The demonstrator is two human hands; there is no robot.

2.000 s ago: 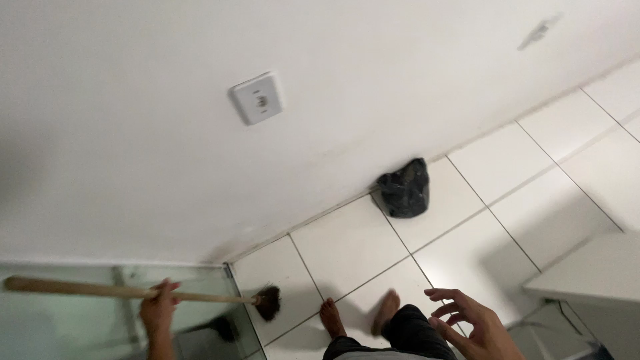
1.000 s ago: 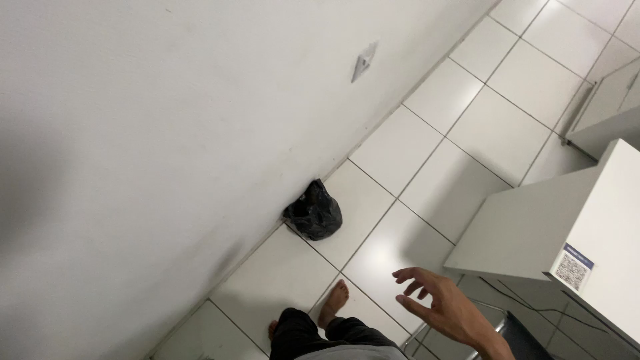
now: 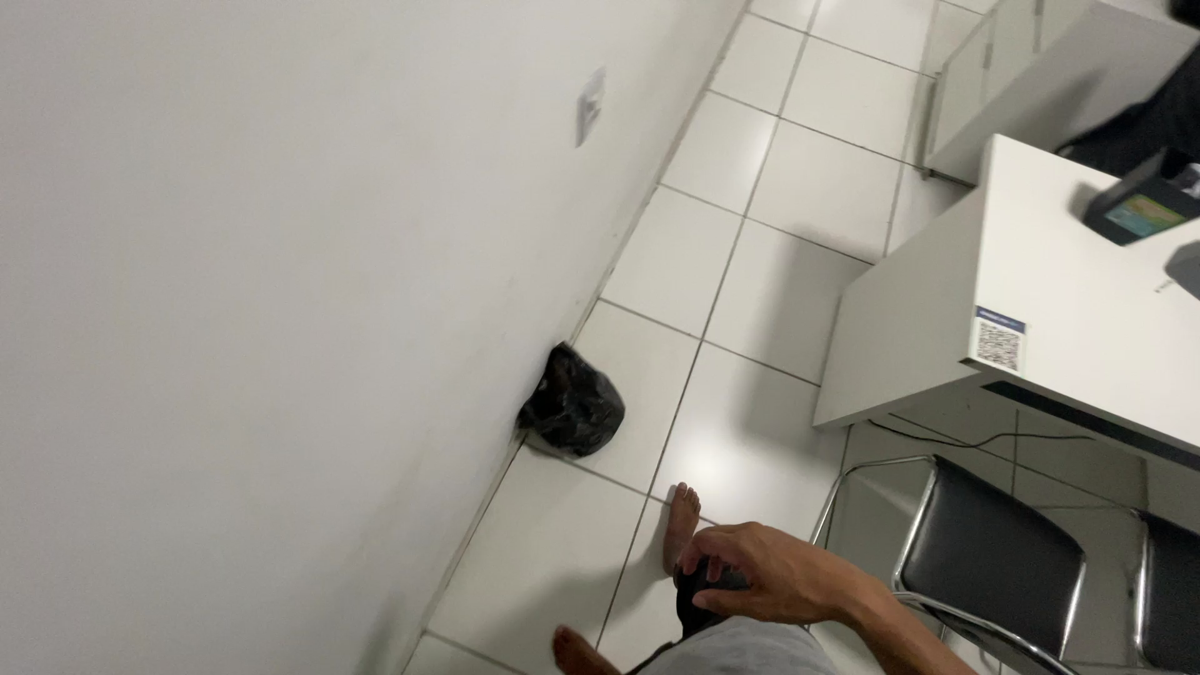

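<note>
My right hand (image 3: 759,572) hangs in front of my body at the bottom of the view, its fingers loosely curled and apart, with nothing in them. Below it show my bare feet, dark trousers and a grey shirt. My left hand is outside the frame, and so is the broom. A black plastic bag (image 3: 577,403) sits on the tiled floor against the foot of the white wall, ahead and to the left of my right hand.
At the right stands a white desk (image 3: 1059,253) with a printed code sticker and a dark box (image 3: 1144,202) on it. Black chairs with chrome frames (image 3: 994,553) stand beside it, near my right arm. A cable lies under the desk. A white cabinet (image 3: 1022,84) is farther back.
Two seconds ago my left hand held a wooden-handled broom at the left; both have since left the view. The view has swung right, bringing in the desk and chairs.
</note>
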